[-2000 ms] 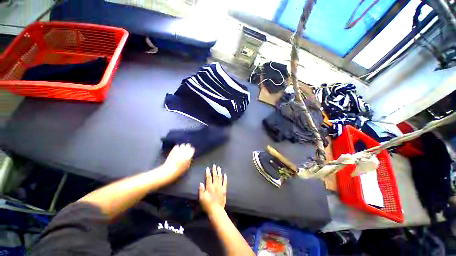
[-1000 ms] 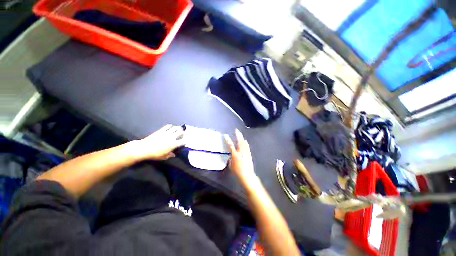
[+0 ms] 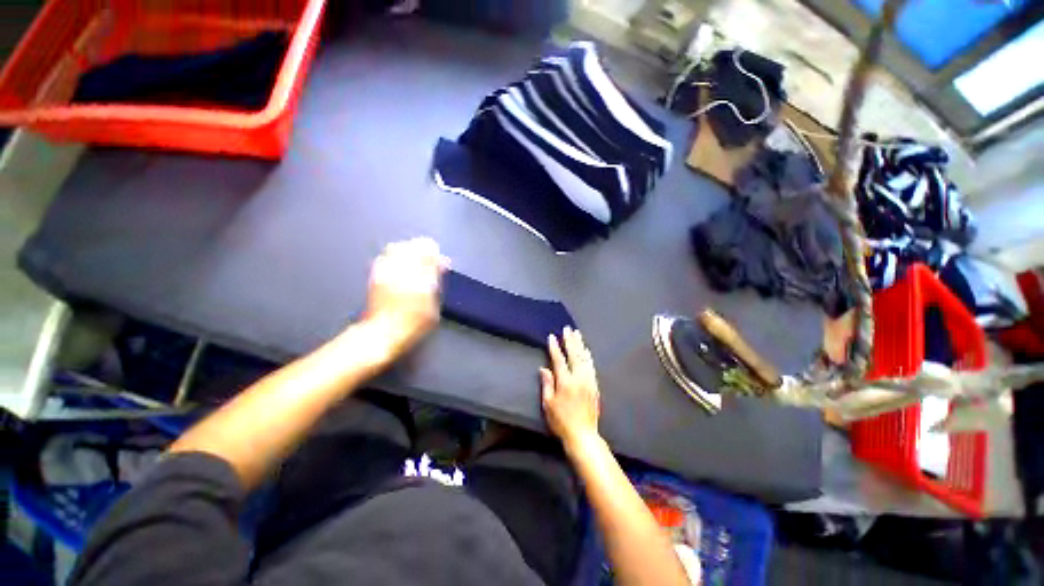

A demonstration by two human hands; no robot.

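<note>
A narrow navy collar piece [image 3: 498, 309] lies on the ironing table in front of me. My left hand [image 3: 405, 288] is closed at its left end; that end is hidden under the fingers. My right hand [image 3: 570, 378] rests with its fingertips on the right end, fingers apart. The fanned unpressed pieces [image 3: 550, 149], navy with white stripes, lie beyond. The steam iron [image 3: 701, 361] with a tan handle sits to the right of my right hand.
A red plastic basket [image 3: 172, 128] with dark pieces stands far left on the ironing table [image 3: 286, 246]. At right are dark crumpled cloth [image 3: 778, 240], a second red basket [image 3: 893, 446], and a cloth-wrapped hose [image 3: 853, 206]. A blue basket [image 3: 738, 538] is below the edge.
The piece earlier showed white faces between my hands and now lies as a narrow navy strip. My left hand has closed at its left end. The view has shifted.
</note>
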